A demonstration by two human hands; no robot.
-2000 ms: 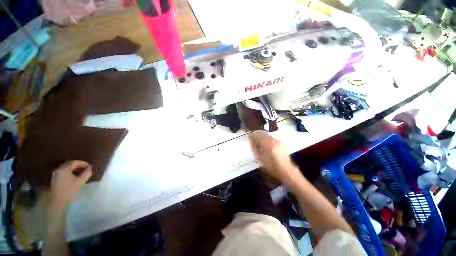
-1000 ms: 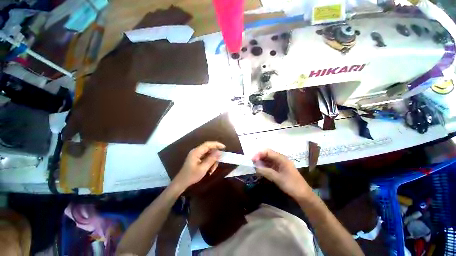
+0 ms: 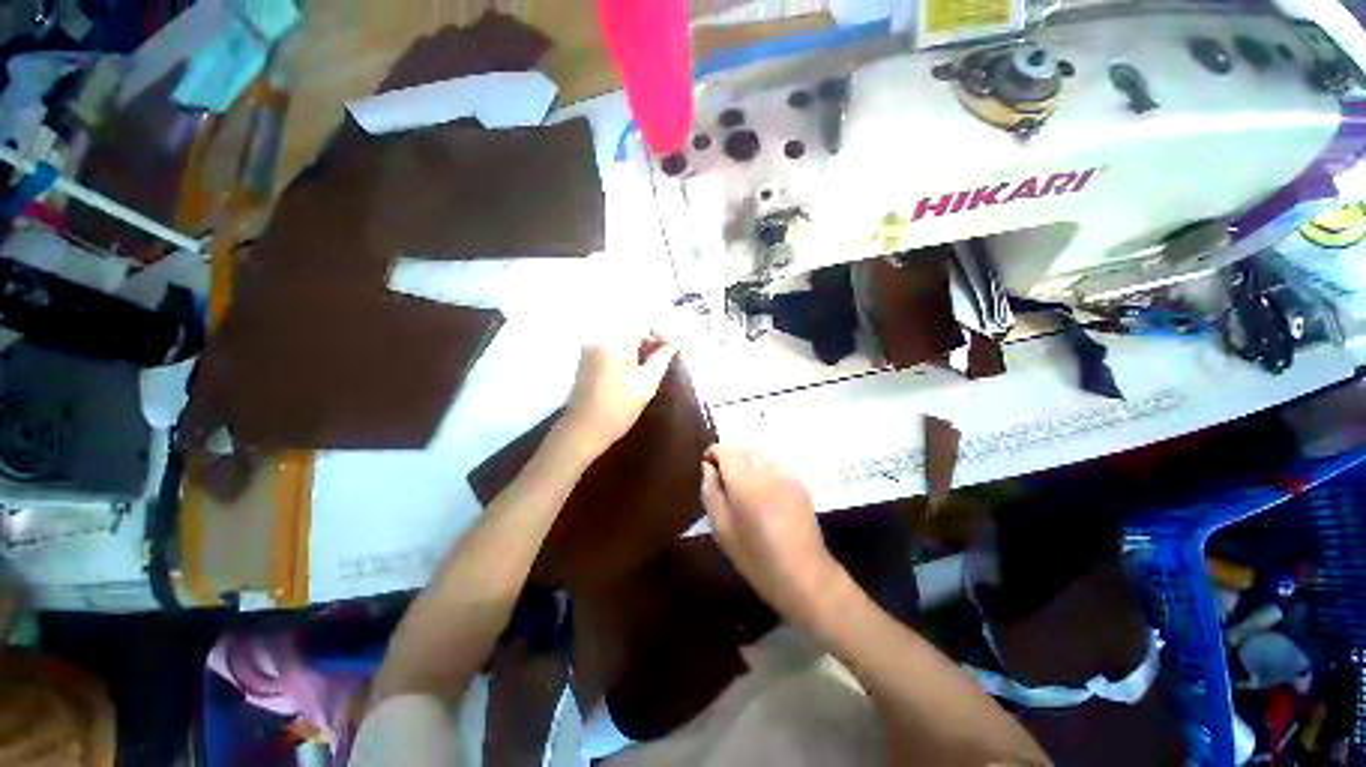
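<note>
A brown cut panel (image 3: 644, 472) lies at the table's front edge, just in front of the presser foot and needle (image 3: 704, 307) of the white sewing machine (image 3: 959, 195). My left hand (image 3: 617, 393) pinches the panel's upper corner close to the needle. My right hand (image 3: 757, 510) pinches its right edge lower down. The white strip is not clearly visible; glare washes out the needle area. Larger brown fabric (image 3: 659, 644) hangs in my lap below the panel.
Stacked brown pieces (image 3: 345, 330) lie at left with a white curved piece (image 3: 457, 102) on top. A small brown offcut (image 3: 939, 457) lies right of the panel. Scraps (image 3: 914, 307) bunch under the machine arm. A blue plastic crate (image 3: 1198, 599) stands at lower right.
My left hand has moved up to the needle area. My right hand has moved left and down onto the panel's right edge. The white strip no longer shows between my hands.
</note>
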